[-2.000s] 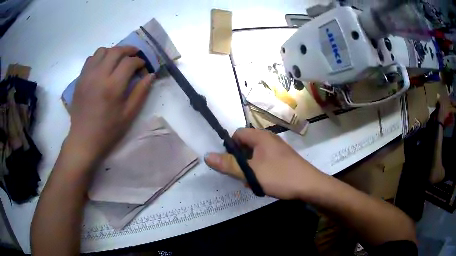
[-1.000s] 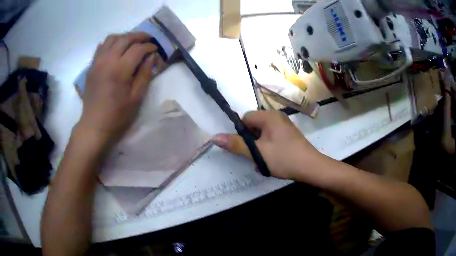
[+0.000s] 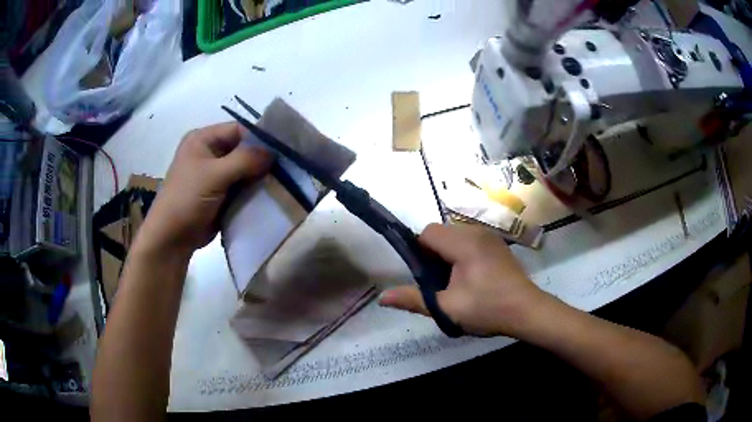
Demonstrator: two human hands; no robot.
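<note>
My right hand (image 3: 478, 280) holds the long black shears (image 3: 363, 206), blades pointing to the upper left and slightly parted at the tips. My left hand (image 3: 206, 185) holds the blue-grey template (image 3: 260, 222) with black and tan strips, raised and tilted at the shear blades. A grey-tan fabric piece (image 3: 301, 136) sticks out beyond the blades on the far side. Whether the blades are cutting it cannot be told. A stack of pale grey-tan fabric pieces (image 3: 330, 272) lies on the table below the template.
The white sewing machine (image 3: 528, 99) stands at right, with small trimmed pieces (image 3: 486, 216) beside its plate. A tan piece (image 3: 406, 121) lies left of it. A green basket (image 3: 272, 31) and white plastic bag (image 3: 124, 74) are at the back. A black and tan bundle (image 3: 124, 222) is at left.
The template has been lifted and tilted, and its pale face now shows. The shears now cross it with both blade tips visible. The view has shifted, bringing the basket and bag into sight.
</note>
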